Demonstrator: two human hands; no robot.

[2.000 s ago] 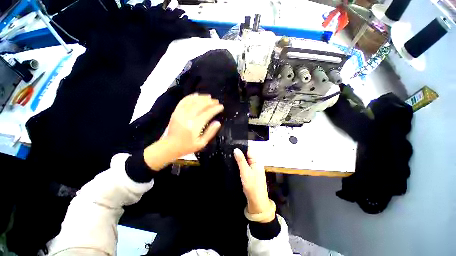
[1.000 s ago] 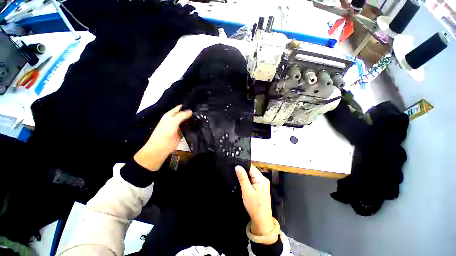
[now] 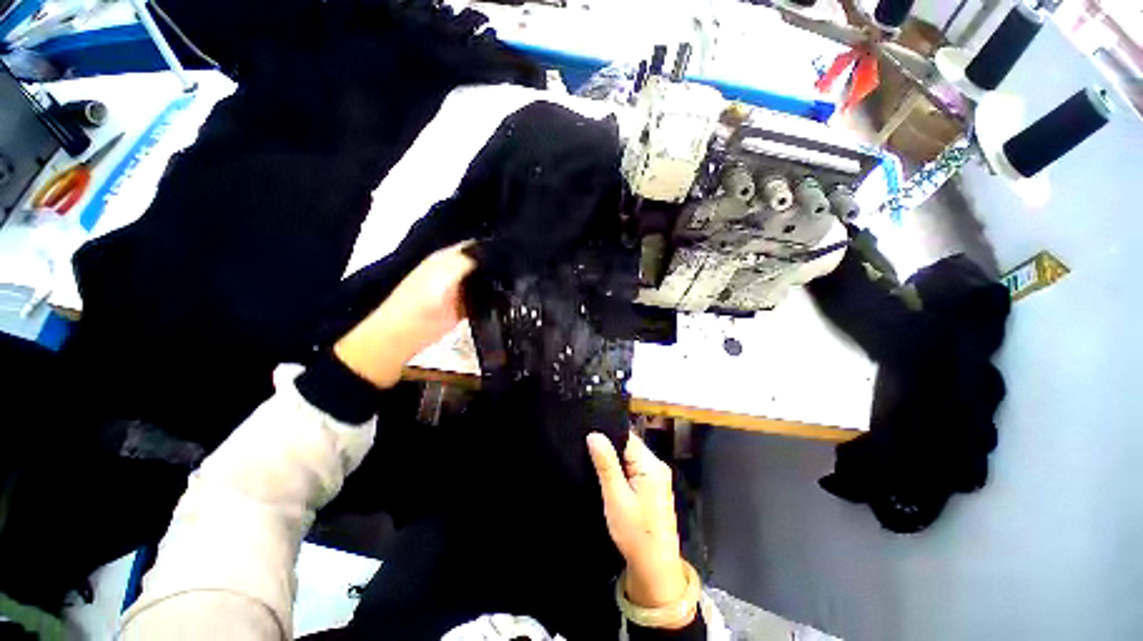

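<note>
A black garment piece (image 3: 552, 169) lies over the table's left part and hangs down to the lap. Its sheer beaded panel (image 3: 558, 344), with small shiny dots, is spread between my hands, left of the overlock machine (image 3: 765, 225). My left hand (image 3: 433, 301) holds the panel's left side, its fingertips hidden in the cloth. My right hand (image 3: 637, 501) pinches the cloth edge below the table's front edge, thumb on top. The cloth's right edge runs at the presser foot area (image 3: 649, 282).
A large black garment pile (image 3: 238, 200) covers the left. A smaller black bundle (image 3: 940, 388) hangs off the table's right end by the wall. Thread cones (image 3: 1057, 133) stand upper right. Orange-handled scissors (image 3: 63, 188) lie far left. The white table (image 3: 777, 376) has a wooden edge.
My left hand has come off the top of the cloth beside the needle and moved left to its side. My right hand has moved slightly down. More of the beaded panel shows.
</note>
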